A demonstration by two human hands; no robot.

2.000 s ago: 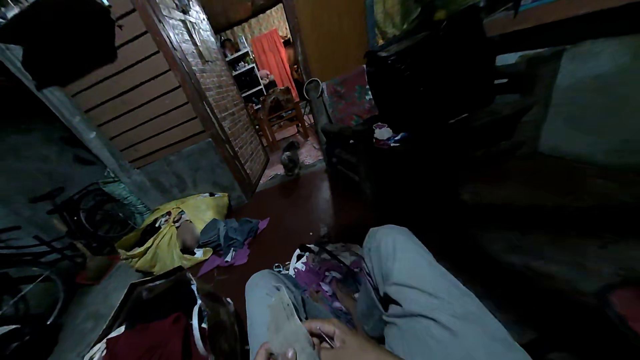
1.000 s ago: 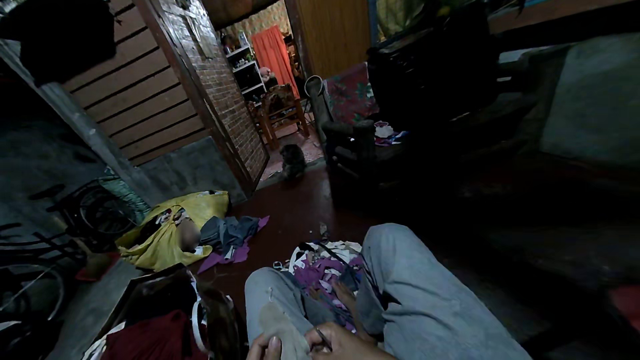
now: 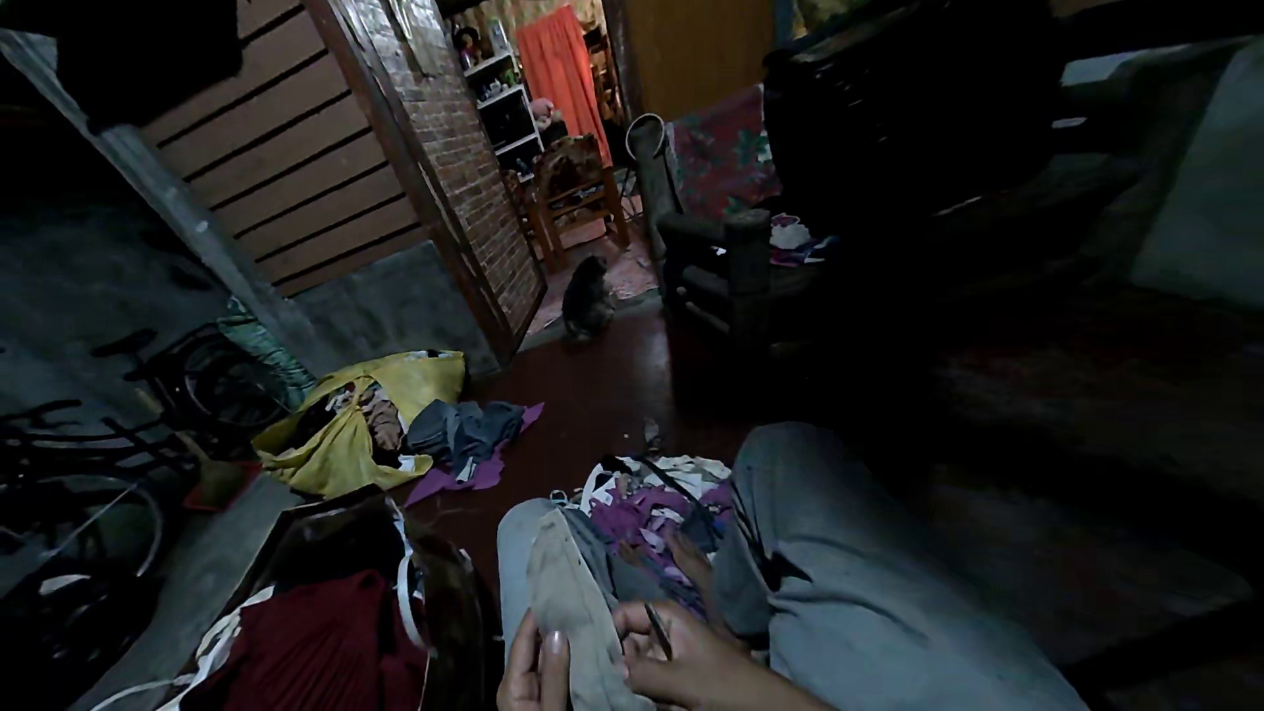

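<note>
A piece of light grey cloth [image 3: 573, 592] lies over my leg in grey trousers, its upper end tapering to a point. My left hand [image 3: 534, 664] pinches its left edge between thumb and fingers. At the cloth's right edge is my right hand [image 3: 676, 657], its fingers curled round a small dark pointed tool [image 3: 658, 632], whose exact kind I cannot tell. The hand's fingertips touch the cloth. Between my legs, purple, white and dark cloth scraps [image 3: 652, 513] are heaped on the floor.
A yellow sack [image 3: 341, 464] with cloths stands ahead left, beside grey and purple cloth [image 3: 469, 434]. Dark red cloth [image 3: 316, 642] fills a container at lower left. Bicycles [image 3: 89, 494] are at the left. A small furry animal [image 3: 589, 298] sits by the doorway, near a wooden armchair [image 3: 746, 257].
The grey cloth now stretches farther up over my leg than a second ago, and both hands have shifted on it. The animal by the doorway has changed its posture.
</note>
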